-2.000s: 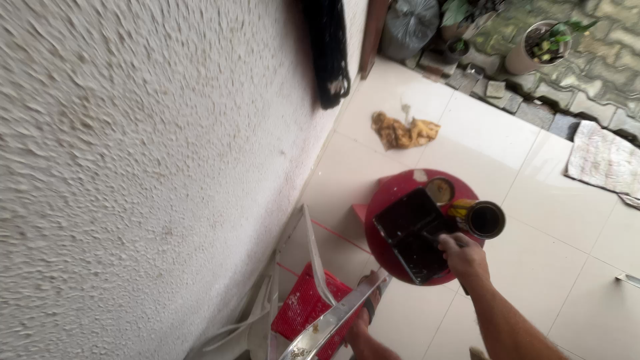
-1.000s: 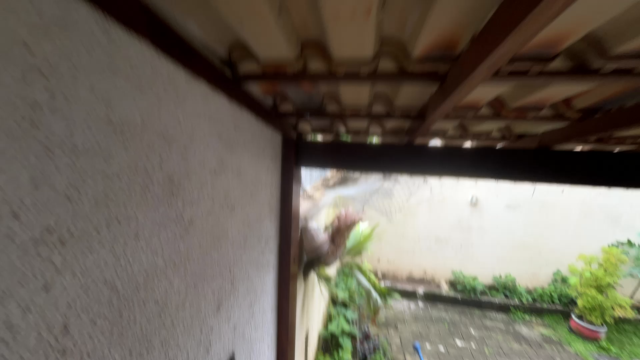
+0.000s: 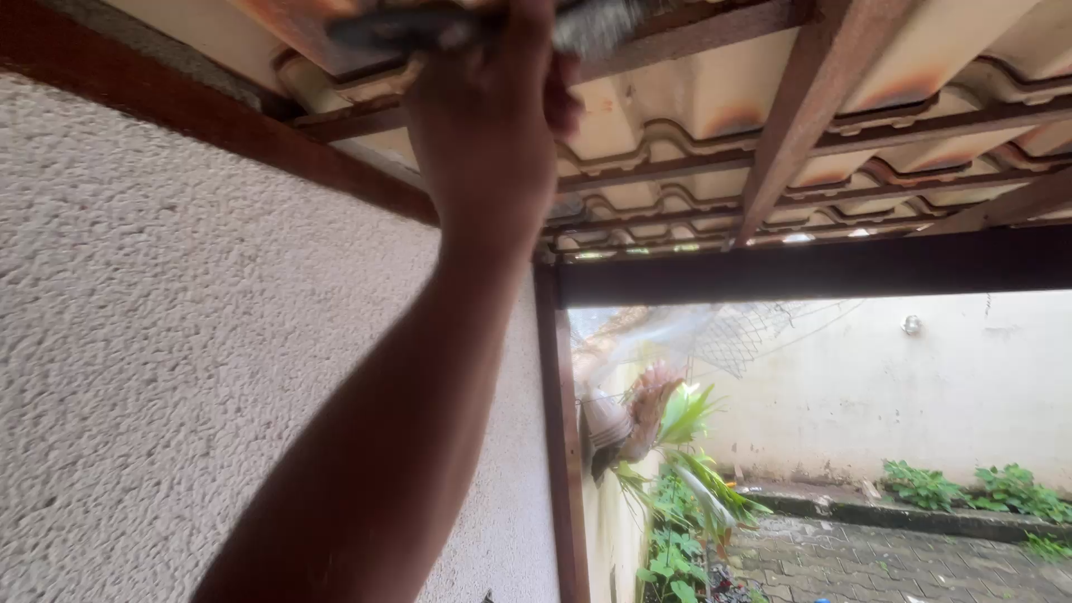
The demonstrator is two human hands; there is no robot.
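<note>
My left hand [image 3: 494, 117] is raised at the top middle of the head view, its forearm rising from the lower left. It is closed around the dark handle of a brush [image 3: 402, 29]. The grey bristles [image 3: 599, 25] point right, close under the clay roof tiles [image 3: 720, 100] and a brown wooden batten [image 3: 670, 42]. Hand and brush are blurred, and the frame's top edge cuts them off. Whether the bristles touch the wood cannot be told. My right hand is out of view.
A rough textured wall [image 3: 209, 335] fills the left side, topped by a brown beam [image 3: 209, 126]. A sloping rafter [image 3: 821, 109] and a dark crossbeam [image 3: 804, 268] span the right. A brown post [image 3: 561, 435] stands ahead, with plants [image 3: 687, 486] beyond.
The view has swung up from the floor, with its red stool and black tray, to the roof. My left hand, absent one second ago, has come up into view with the brush.
</note>
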